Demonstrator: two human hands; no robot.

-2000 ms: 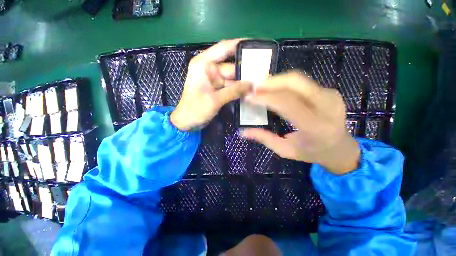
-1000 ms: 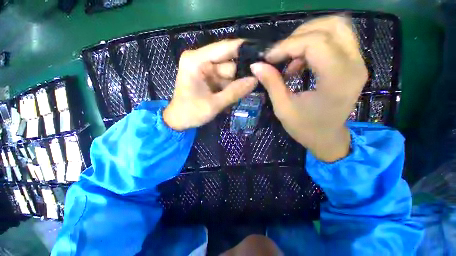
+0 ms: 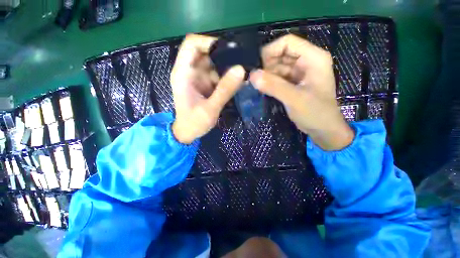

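A blurred black phone housing (image 3: 241, 49) is held between my two hands above the black pocketed work tray (image 3: 214, 148). A blue circuit board (image 3: 250, 104) shows below the thumbs at its lower end, also blurred. My left hand (image 3: 199, 90) grips the left side, thumb on the lower part and fingers behind. My right hand (image 3: 305, 90) grips the right side, its thumb tip close to the left thumb. The fingers behind the housing are partly hidden, and I cannot tell how the board and housing are joined.
A side tray (image 3: 85, 146) with rows of white-backed parts stands at the left. A part-assembled phone (image 3: 102, 12) lies on the green bench (image 3: 166, 17) at the upper left, with another dark part (image 3: 65, 13) beside it. Keypad parts (image 3: 349, 111) sit in right-hand tray pockets.
The housing has turned from its white screen face to a dark side, with the blue board showing below. My right hand has moved down and its fingers now hold the right edge.
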